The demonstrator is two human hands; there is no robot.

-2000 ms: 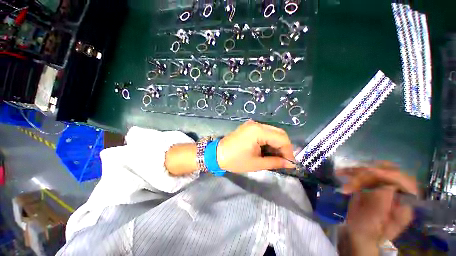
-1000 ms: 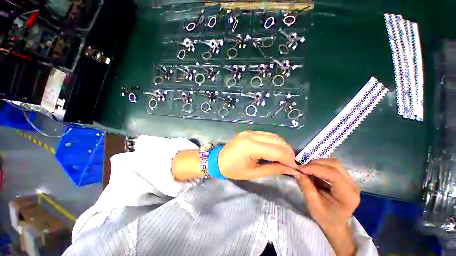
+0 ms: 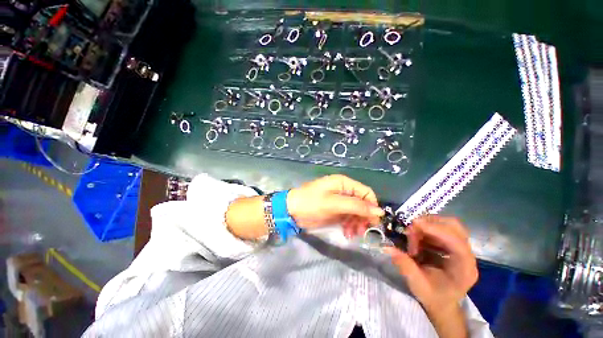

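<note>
A dark ring-ended part (image 3: 394, 222) is held between both hands at the bench's front edge, its pale ring hanging down at the left. My left hand (image 3: 334, 203), with a blue band at the wrist, pinches its left side with the fingertips. My right hand (image 3: 436, 257) grips its right side between thumb and fingers. No tweezers can be made out. A white liner strip (image 3: 459, 168) with dotted dark rows lies slanted on the green bench, its lower end just behind the part and right hand.
A clear tray (image 3: 311, 158) with rows of ring-ended parts lies ahead. One loose part (image 3: 184, 126) is left of it. More white strips (image 3: 541, 99) lie at the right. A black case (image 3: 119, 112) is at the left, a clear shiny pile (image 3: 585, 264) at the right edge.
My right hand has come in from the right to meet my left hand. The part and its ring now show between the fingers, where they were hidden before.
</note>
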